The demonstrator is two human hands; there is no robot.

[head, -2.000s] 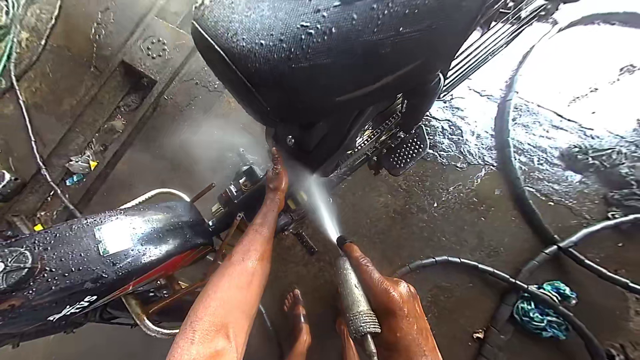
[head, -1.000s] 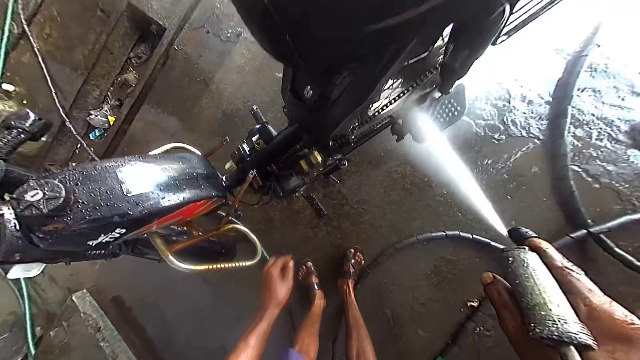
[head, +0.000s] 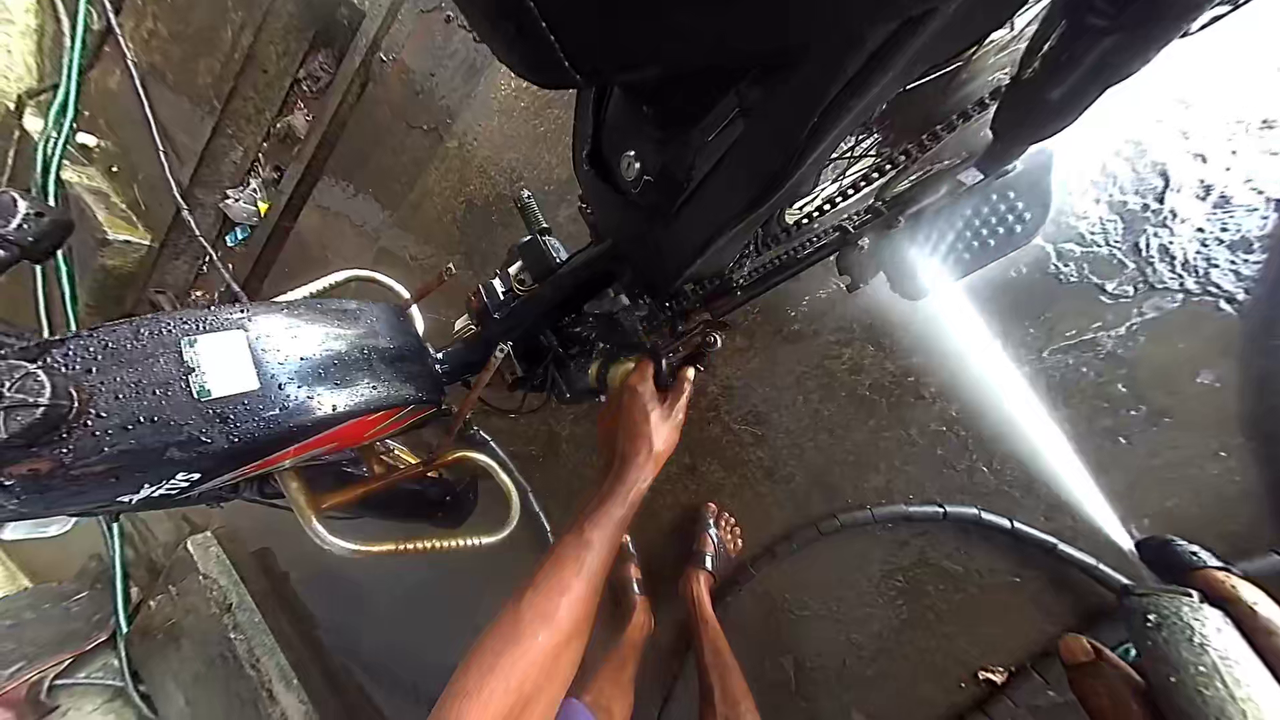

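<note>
A motorcycle with a wet black tank crosses the view, its dark bodywork at the top centre. My left hand is at the low middle of the machine, thumb and fingers around a small metal part beside the engine area; the exact part is unclear. In the lower right corner my right hand holds a spray gun, partly cut off by the frame. A white water jet runs from its nozzle up and left to the studded footrest plate, near the chain.
A black ribbed hose curves over the wet floor beside my sandalled feet. Gold-coloured crash bars stick out by the tank. Green hoses, a floor channel and a concrete edge lie on the left.
My left hand has moved from open air by the crash bar up to the motorcycle's low middle. The right hand, earlier near the centre, is at the lower right with the jet on the footrest plate.
</note>
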